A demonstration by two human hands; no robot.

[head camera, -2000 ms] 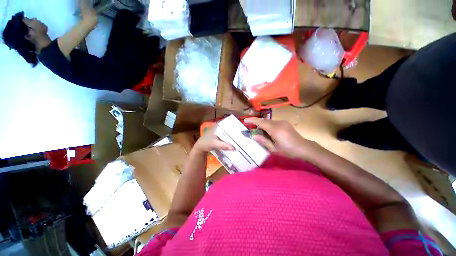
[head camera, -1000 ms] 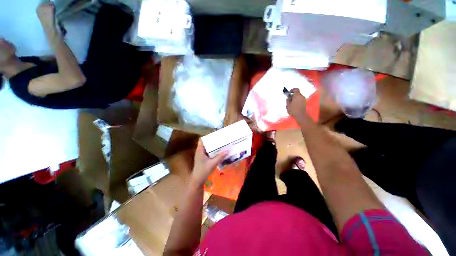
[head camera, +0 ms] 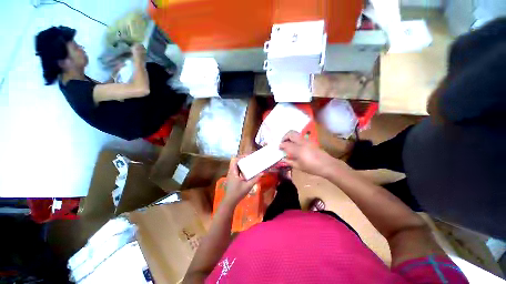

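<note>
A white retail box [head camera: 261,161] is held above the near orange stool, its plain white side up. My left hand [head camera: 239,180] grips its left end. My right hand [head camera: 298,152] is at its right end, with the fingers on or beside the edge; whether it grips the box or holds a small tool is too blurred to tell. Just beyond my right hand, a white sheet pile [head camera: 281,123] lies on the far orange stool [head camera: 309,131].
A carton of clear film [head camera: 221,128] stands ahead left. Stacks of white boxes [head camera: 294,52] stand on the ledge before an orange machine [head camera: 222,22]. A supply carton [head camera: 166,236] is at lower left. One person sits at left; another's dark-clothed body is close at right.
My right hand has come back from the sheet pile to the box. The box has turned from showing its printed side to a plain side. The view has shifted, showing the orange machine.
</note>
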